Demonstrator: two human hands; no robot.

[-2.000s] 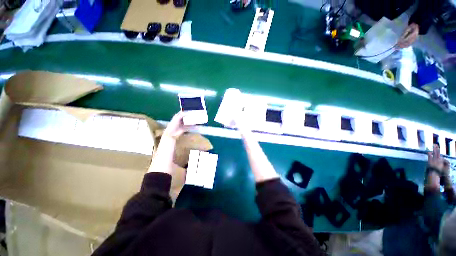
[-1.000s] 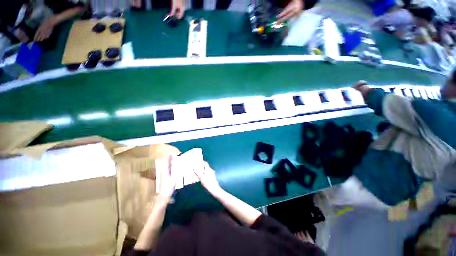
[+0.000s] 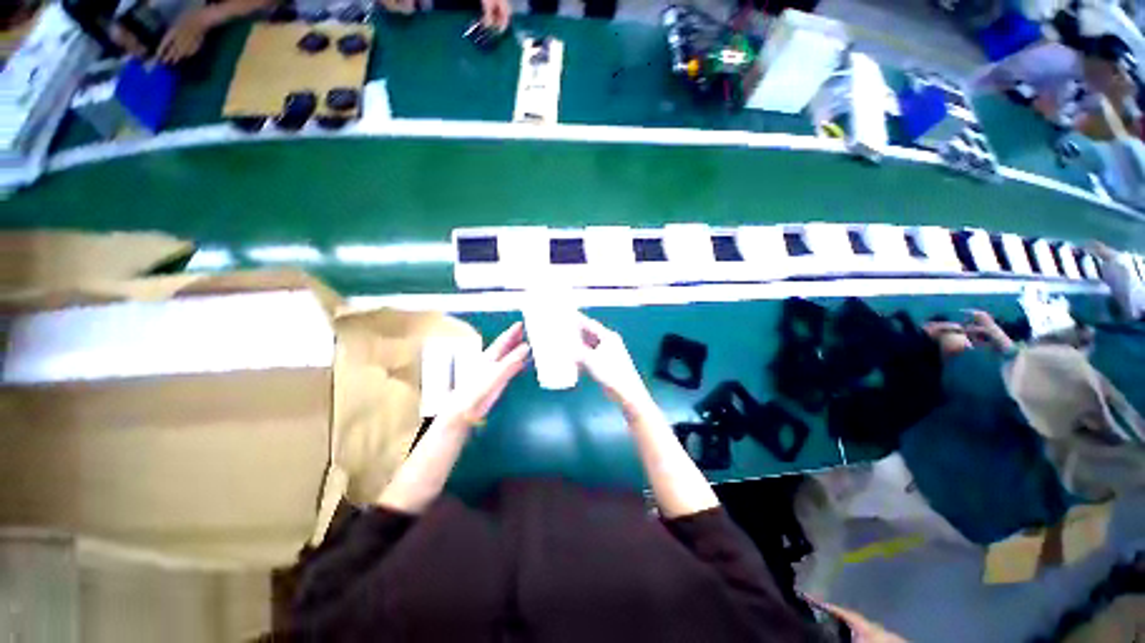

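Observation:
A white box [image 3: 551, 342] is upright in the view between my hands, over the front bench edge of the belt. My right hand [image 3: 608, 361] grips its right side. My left hand [image 3: 492, 373] has its fingertips against its left edge; the contact is slightly blurred. Whether the box is closed is hard to see. One or more white boxes [image 3: 436, 374] stand left of my left hand, partly hidden by it. A row of open white boxes [image 3: 607, 253] with dark squares runs along the near belt edge.
The brown carton [image 3: 163, 440] with white boxes inside [image 3: 163, 337] is at left, its flap [image 3: 377, 364] reaching toward my left hand. Black inserts [image 3: 866, 371] are piled at right beside a neighbouring worker's hands [image 3: 967, 330]. A board with black round products [image 3: 299, 73] lies across the belt.
My hands have moved from the white boxes beside the carton to the right and up, now with one white box between them. Fewer boxes show beside the carton. The view has shifted.

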